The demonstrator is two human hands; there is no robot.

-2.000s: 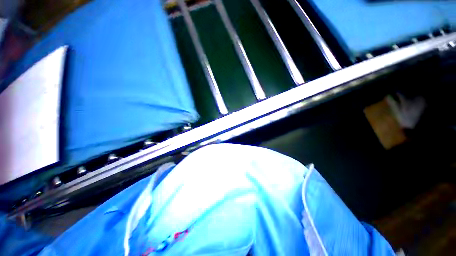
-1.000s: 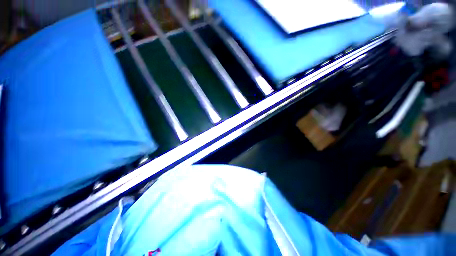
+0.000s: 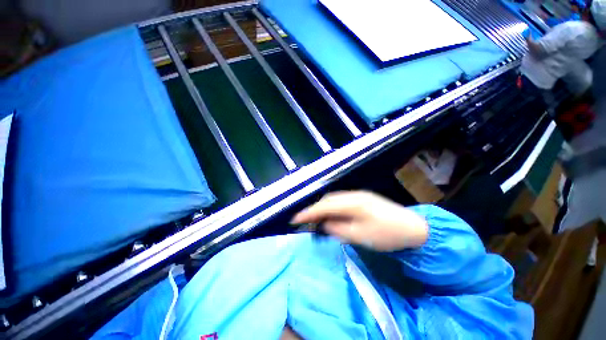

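Observation:
My right hand [image 3: 364, 220] is bare and slightly blurred, in front of my smock just on my side of the silver conveyor rail [image 3: 266, 197]. Its fingers point left; I see no object in it, but the underside of the fingers is hidden. My left hand is out of the picture. A white panel [image 3: 399, 28] with a thin dark edge lies on the blue padded carrier [image 3: 372, 86] at the upper right. A second white panel [image 3: 4, 159] is cut off by the left edge, on another blue carrier [image 3: 100, 146].
Bare metal rollers [image 3: 242, 99] span the gap between the carriers. Another person [image 3: 565, 53] in pale clothing stands by the line at the upper right. Cardboard [image 3: 420, 182] lies below the rail, and brown boxes [image 3: 565, 279] are at the lower right.
My right hand and sleeve have come into view in front of my smock. The view has swung right, so the right carrier with its panel and the other person now show.

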